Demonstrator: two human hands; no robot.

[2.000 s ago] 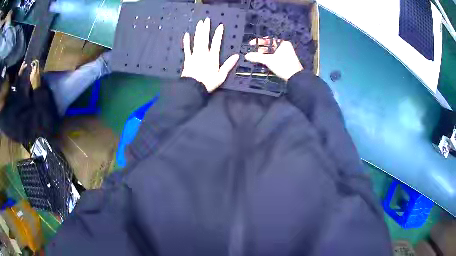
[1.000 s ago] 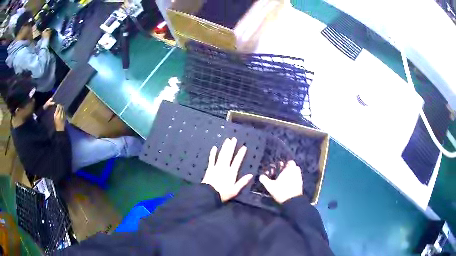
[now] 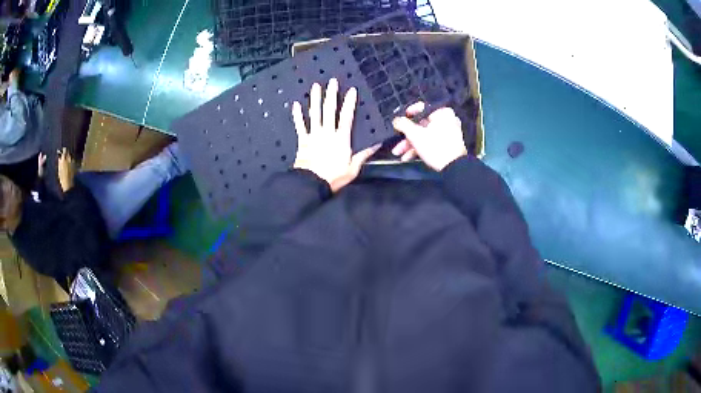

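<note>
A flat black foam sheet (image 3: 234, 138) with rows of small holes lies tilted over the left part of a shallow cardboard box (image 3: 478, 100). Its right part is an open black lattice (image 3: 396, 73) over the box. Dark pieces (image 3: 455, 65) fill the box. My left hand (image 3: 329, 138) lies flat on the sheet, fingers spread, its thumb towards the near edge. My right hand (image 3: 434, 138) is at the sheet's near right corner over the box, thumb and fingers pinching the sheet's edge. What lies under the fingertips is partly hidden.
Black lattice scrap (image 3: 307, 23) lies behind the box. One small dark pad (image 3: 516, 149) lies on the green bench (image 3: 584, 192) at right, beside a white surface (image 3: 569, 46). A seated person (image 3: 65, 222) is at left. A blue stool (image 3: 649, 326) stands below right.
The view has tilted and shifted. The sheet now lies at a steeper angle over the box. My right hand has moved to its near corner; my left hand stays spread on the sheet.
</note>
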